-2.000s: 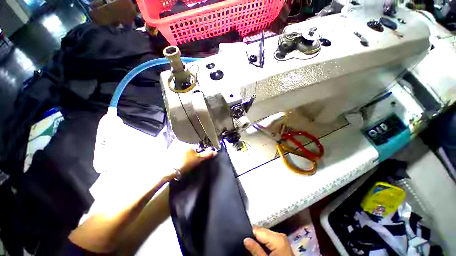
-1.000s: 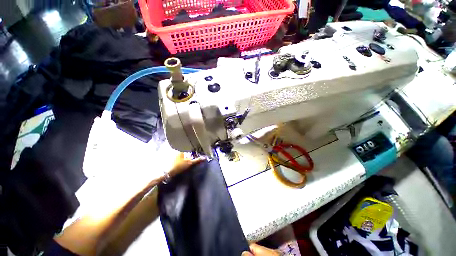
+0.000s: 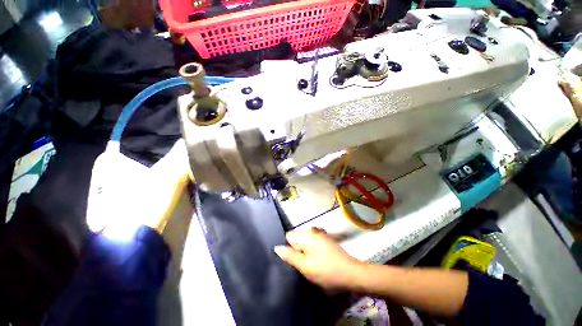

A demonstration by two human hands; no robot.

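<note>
A dark fabric panel (image 3: 246,248) runs from under the needle end of the white sewing machine (image 3: 383,108) down toward me. My left hand (image 3: 172,186) is left of the needle end, washed out by glare. Its fingers are partly hidden by the machine head, and whether they hold cloth is unclear. My right hand (image 3: 319,256) is at the panel's right edge, below the needle, with thumb and fingertips closed on that edge. The needle tip is not clearly visible.
Red-and-yellow scissors (image 3: 367,197) lie under the machine arm. A blue hose (image 3: 137,102) curves to a white handpiece (image 3: 115,184) at left. Behind are a pink-red basket (image 3: 255,33) and dark cloth (image 3: 83,89). A yellow packet (image 3: 470,253) lies lower right. Another person's hand (image 3: 572,92) shows far right.
My left hand has moved from the cloth at the needle to the left side of the machine head. My right hand has moved up along the panel's right edge. The view has shifted slightly.
</note>
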